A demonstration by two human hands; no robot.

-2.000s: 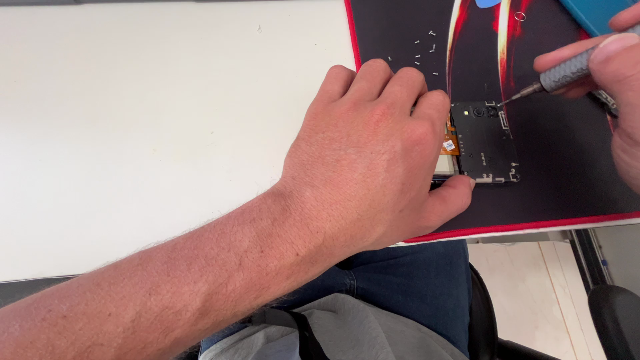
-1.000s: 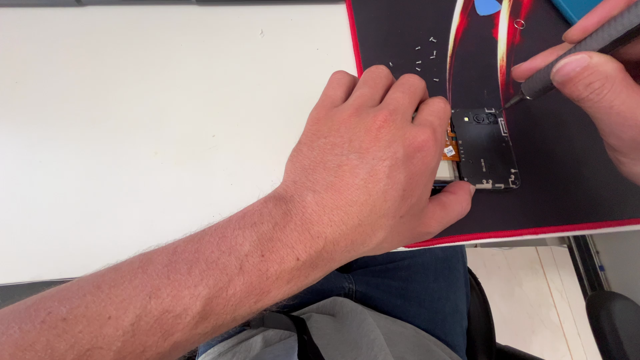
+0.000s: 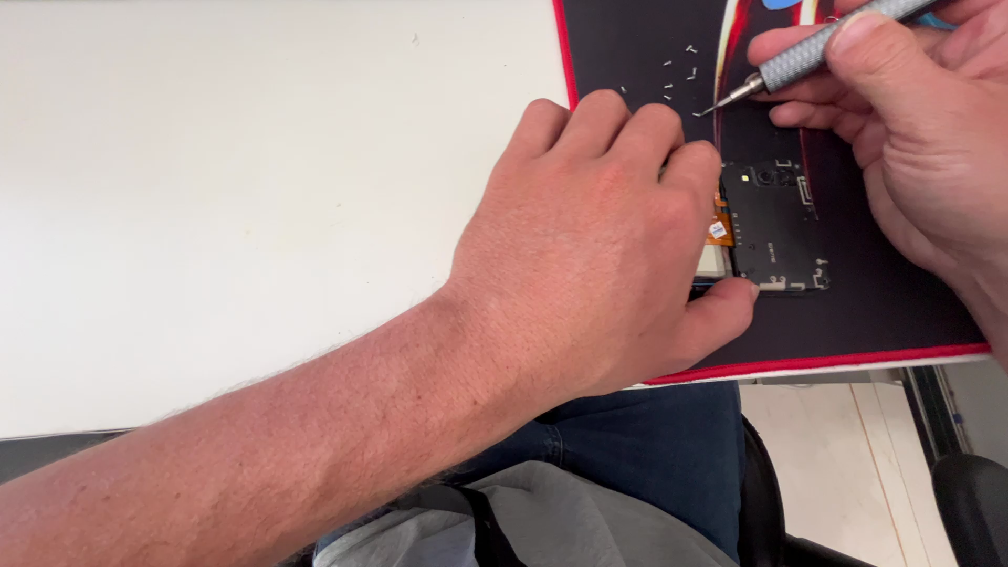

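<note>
An opened smartphone [image 3: 776,236] lies on a black mat, its black inner cover, orange flex cable [image 3: 720,228] and part of a pale battery showing. My left hand [image 3: 598,236] grips the phone across its left part and hides much of it, thumb at the lower edge. Above the phone, my right hand [image 3: 906,102] holds a grey precision screwdriver [image 3: 803,59]. The driver's tip touches or nearly touches a tiny screw [image 3: 697,115] on the mat. Several more small screws [image 3: 668,86] lie scattered just up and left of it.
The black mat [image 3: 866,315] has a red edge and a red and white flame-like print. Part of a blue flat piece [image 3: 781,3] shows at the top. A white table top [image 3: 236,157] extends to the left. Below the table's edge are my lap and a dark chair.
My right hand and the screwdriver have moved left from the phone's upper right corner to the scattered screws. My left hand has stayed on the phone.
</note>
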